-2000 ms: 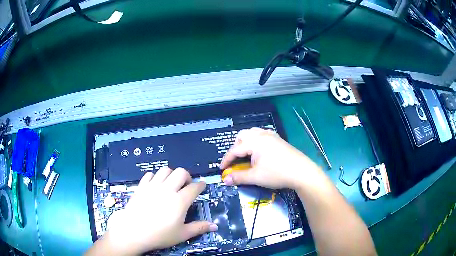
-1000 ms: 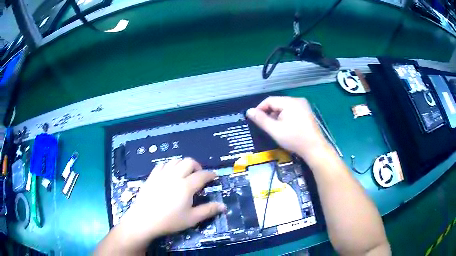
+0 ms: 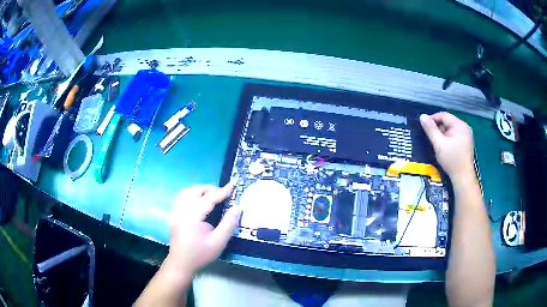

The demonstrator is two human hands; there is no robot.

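The laptop chassis (image 3: 336, 262) lies open, its motherboard (image 3: 304, 190) below the long black battery (image 3: 354, 137). An orange flat cable (image 3: 414, 169) bends right of centre under the battery, beside the right white opening. My left hand (image 3: 207, 222) is at the chassis's left edge, thumb and index finger apart at the board's rim, nothing seen in it. My right hand (image 3: 448, 139) is at the upper right corner, its fingertips drawn together; whether they pinch something is too small to tell.
Left of the laptop lie a blue tray (image 3: 143, 96), small modules (image 3: 175, 137), a green-handled tool (image 3: 108, 147) and a tape roll (image 3: 78, 157). Fans (image 3: 513, 228) lie at the right. A black corded tool (image 3: 480, 77) hangs behind, near the metal rail (image 3: 288, 63).
The view has swung left, so the laptop sits further right in it. My left hand has moved off the board's middle to its left edge. My right hand stays near the upper right corner.
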